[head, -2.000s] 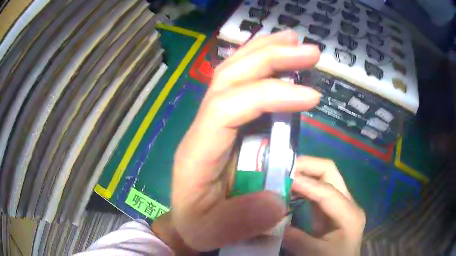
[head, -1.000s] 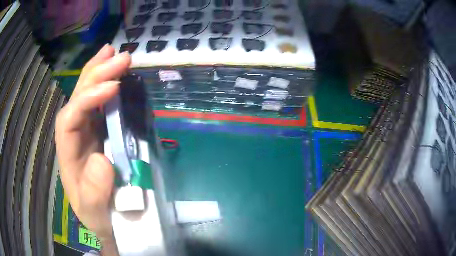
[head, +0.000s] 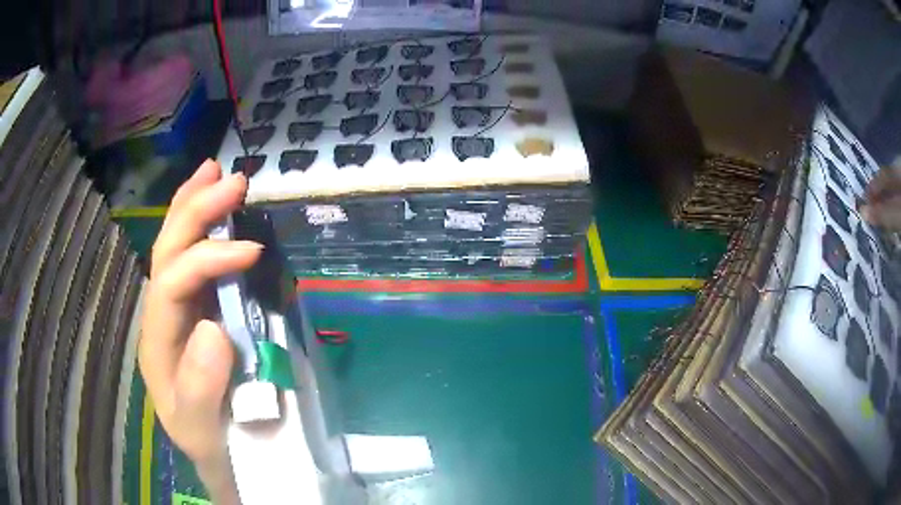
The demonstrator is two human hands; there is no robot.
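My left hand [head: 193,335] is wrapped around the left side of the upright white and black listening test fixture [head: 282,454], its fingertips near the black top. Green tape [head: 278,365] goes around the fixture, with a small white test connector [head: 256,402] just below it. My right hand [head: 882,205] is small, blurred and cut off by the right edge, at the white foam tray [head: 798,350] on the tilted right stack. That tray holds black speaker units [head: 828,306] with thin leads. Whether my right fingers hold a speaker cannot be seen.
A wrapped tray stack [head: 375,237] with a foam tray of speakers [head: 395,180] stands at the back. A tall tray stack [head: 74,325] fills the left edge. Cardboard sheets [head: 721,187] lie back right. A white card [head: 390,456] lies beside the fixture. A red wire [head: 224,59] hangs above.
My right hand has left the fixture and appears at the right tray. The view has swung right, then tilted up a little. My left hand stays at the fixture.
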